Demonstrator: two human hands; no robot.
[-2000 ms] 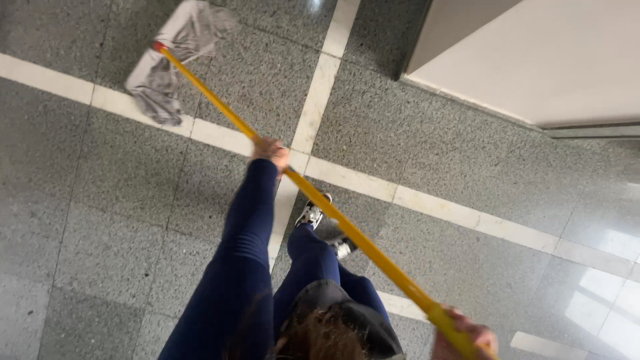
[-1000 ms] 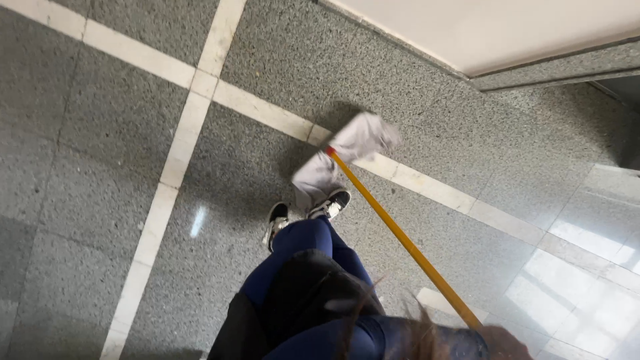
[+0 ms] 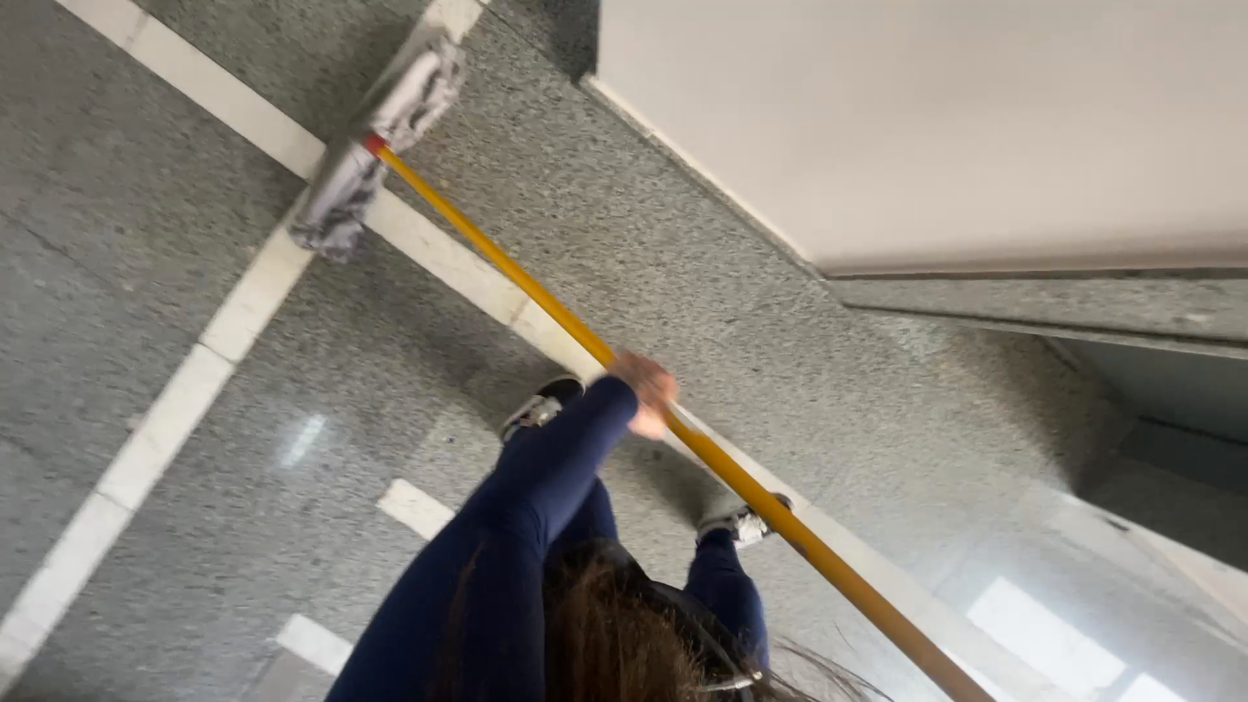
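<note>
A flat mop with a grey-white fabric head lies on the speckled floor at the upper left. Its yellow pole runs from a red joint down to the lower right edge of the view. My left hand, at the end of a dark blue sleeve, is closed around the middle of the pole. The far end of the pole passes out of view at the bottom, and my right hand does not show.
A pale wall with a stone base juts in at the upper right, its corner near the mop. A darker recess lies at the right. My feet in sneakers stand apart on the floor, under the pole.
The mop head has swung from near my feet out to the upper left. My left hand is back in view on the pole, while the hand at the pole's lower end has left view.
</note>
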